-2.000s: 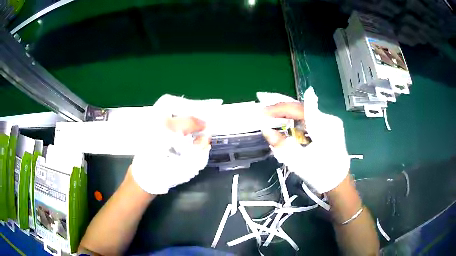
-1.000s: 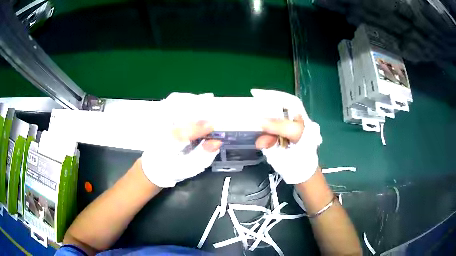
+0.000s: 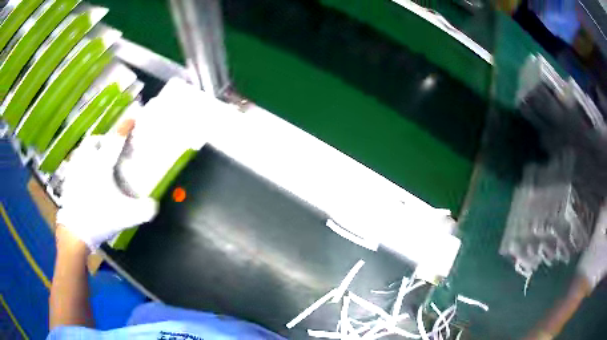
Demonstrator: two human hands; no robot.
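Note:
My left hand (image 3: 103, 189), in a white glove with a bare fingertip showing, is closed around the nearest green-edged box (image 3: 174, 172) at the left, thumb low and fingers higher up. Its palm hides much of the box. My right hand (image 3: 597, 255) is blurred and partly cut off by the right edge, beside the stacked retail boxes (image 3: 542, 222); its fingers cannot be made out.
More green-edged boxes (image 3: 63, 99) stand in a row at the upper left. Peeled white strips (image 3: 363, 315) lie on the dark bench top (image 3: 246, 226). A white ledge (image 3: 299, 159) separates it from the green belt (image 3: 346, 106). An orange-red spot (image 3: 179, 194) shows near the boxes.
The view has turned and tilted. My hands have parted from the box they held in the middle: the left is at the green-edged row, the right by the stack at right.

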